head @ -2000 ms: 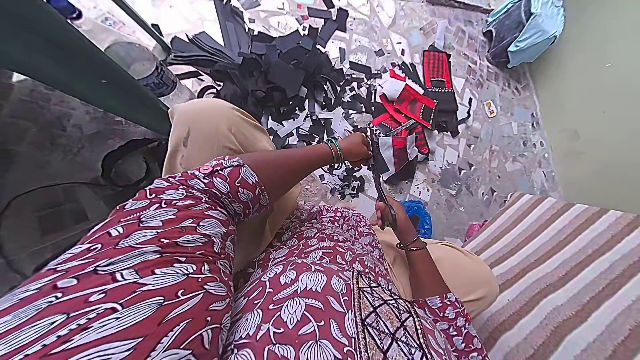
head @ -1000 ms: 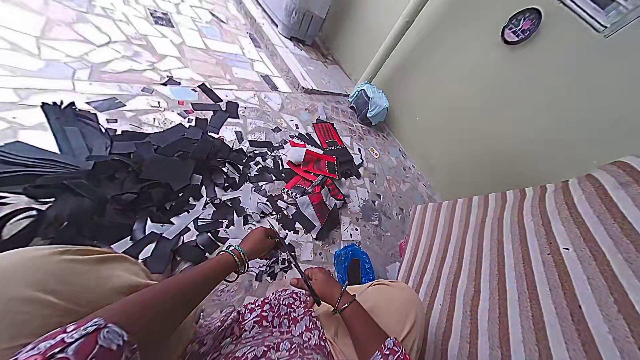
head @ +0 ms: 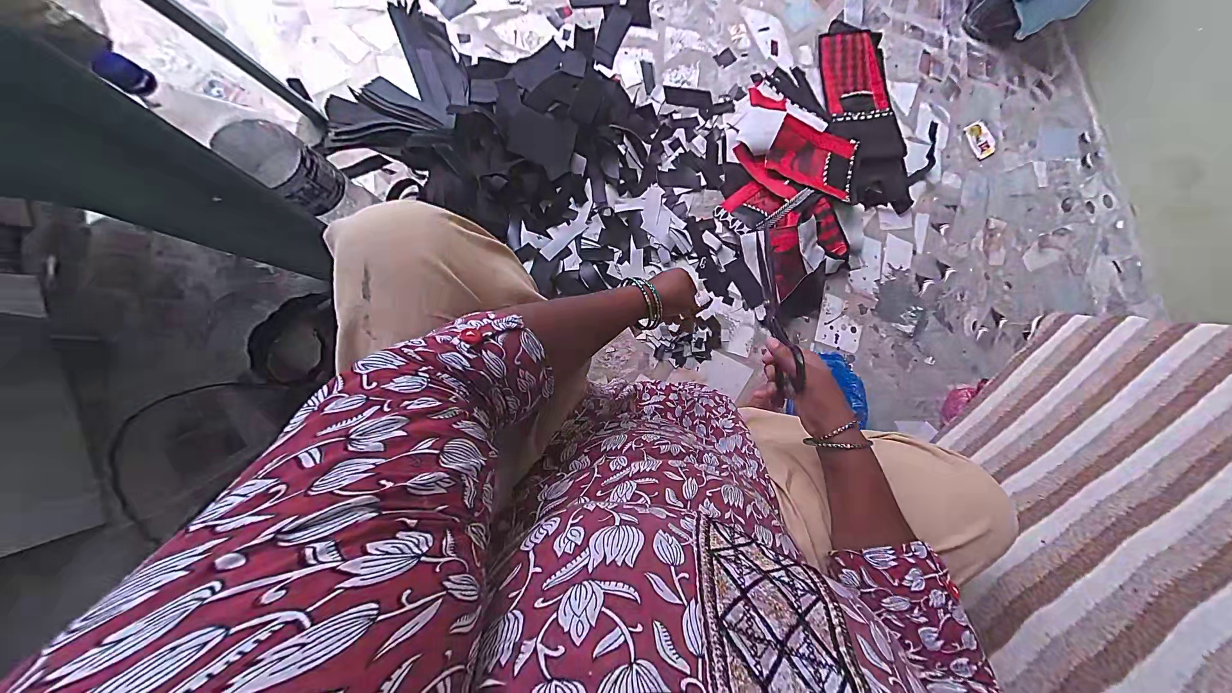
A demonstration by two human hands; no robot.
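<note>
My right hand [head: 804,380] grips the handles of a pair of scissors [head: 773,298], whose blades point away from me toward the red and black cloth pieces. To its left, my left hand [head: 677,296] is curled in a loose fist over the scraps; whether it holds anything is hidden. Beyond the scissors lie red and black fabric pieces [head: 813,159] with beaded trim. A large heap of black material strips [head: 549,125] spreads across the floor, with small black and white offcuts [head: 626,231] around it.
A plastic bottle [head: 279,164] lies at the left beside a dark green frame bar [head: 164,164]. A blue plastic bag [head: 845,385] sits behind my right hand. At the right is a striped cloth-covered surface [head: 1107,462], with a green wall [head: 1165,164] beyond.
My hands, close together at the scissors one second ago, are now farther apart. The scissors now point away from me. The view has swung back down and left.
</note>
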